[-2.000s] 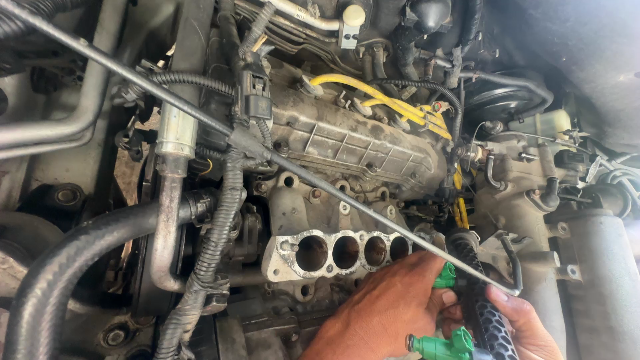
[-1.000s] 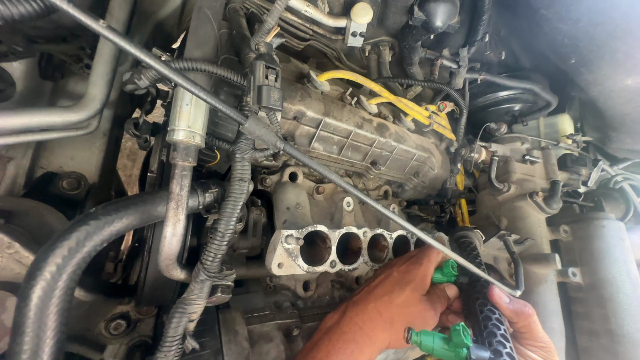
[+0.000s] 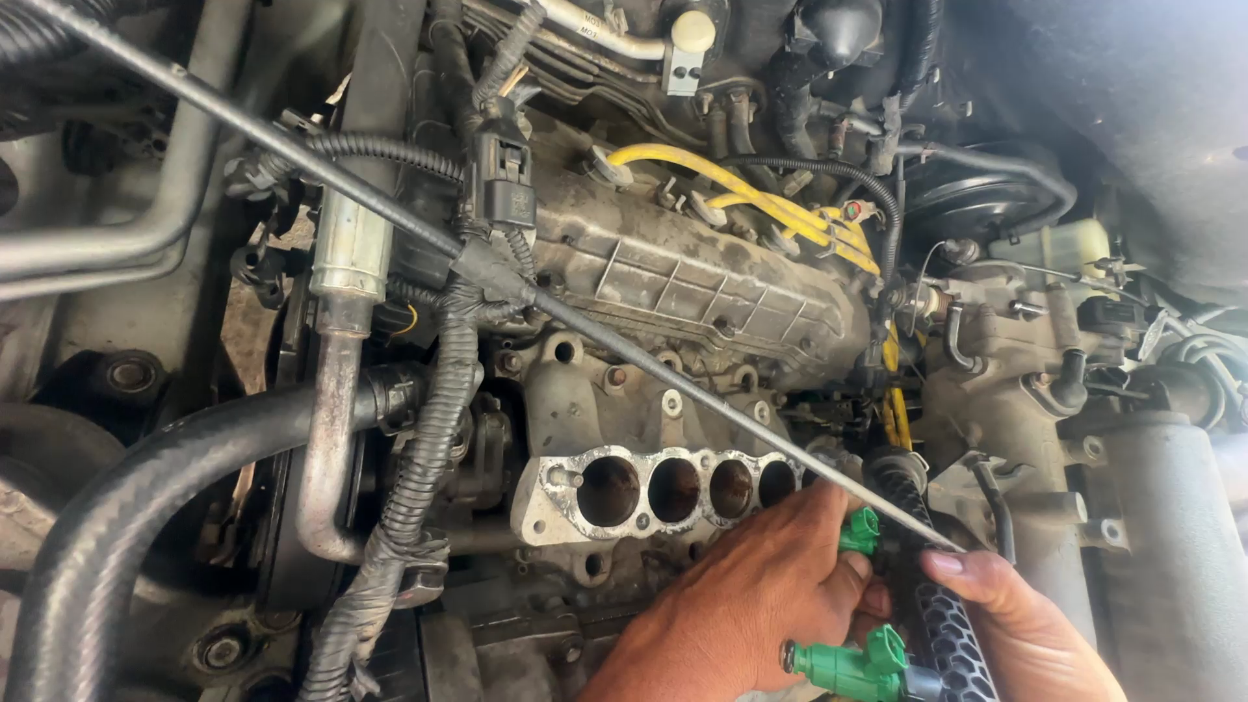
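Observation:
At the lower right, my left hand [image 3: 741, 585] is bent around a green fuel injector [image 3: 858, 532] beside a black hose in a honeycomb-pattern sleeve [image 3: 948, 624]; its fingertips are partly hidden. My right hand [image 3: 1024, 604] lies on the far side of that hose, thumb at the tip of a long thin rod [image 3: 682, 380] that crosses the view diagonally. What its other fingers hold is hidden. Another green fuel injector [image 3: 853, 668] points left below my left hand. Left of my hands is the metal intake flange [image 3: 546, 502] with several round ports.
A ribbed valve cover [image 3: 702, 283] with yellow ignition leads [image 3: 760, 190] lies behind the flange. A wiring harness in corrugated sleeving [image 3: 429, 439], a bent metal pipe [image 3: 331, 439] and a thick black hose [image 3: 127, 517] occupy the left. A metal housing [image 3: 1014, 390] stands at the right.

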